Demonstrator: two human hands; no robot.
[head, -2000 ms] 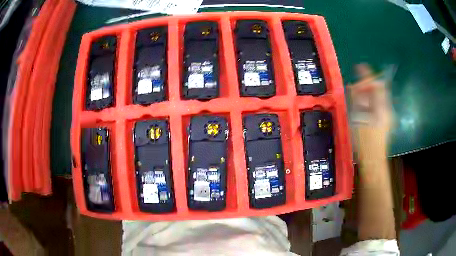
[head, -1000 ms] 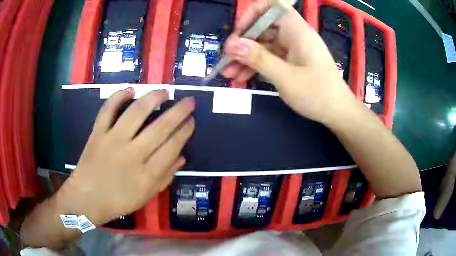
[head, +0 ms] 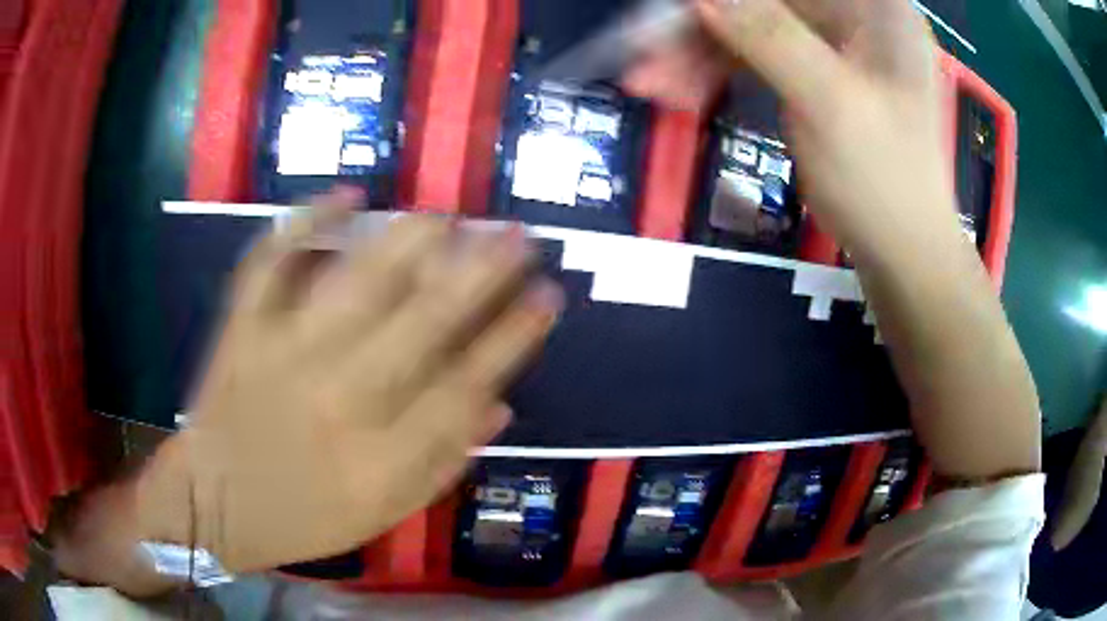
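Observation:
The black adhesive piece sheet (head: 728, 376), with white edges and stepped white blocks, lies across the red foam tray (head: 455, 109) and its phones. My left hand (head: 364, 376) lies flat over the sheet's left part, fingers at its top edge, blurred; it grips nothing I can see. My right hand (head: 813, 97) holds the tweezers (head: 613, 43), blurred, above an open-backed phone (head: 571, 152) in the back row. Whether a small piece is at the tips, I cannot tell. Another phone (head: 334, 115) lies to its left.
Front-row phones, one of them here (head: 516, 522), show below the sheet. Stacked red trays (head: 43, 243) stand at the left. The green table (head: 1062, 231) shows at the right. Another person's arm (head: 1080, 473) is at the right edge. White labels (head: 182, 562) are on my left wrist.
My right hand with the tweezers has moved up from the sheet's top edge to over the phone. The tray and sheet appear shifted slightly right and down, and my left hand slightly right.

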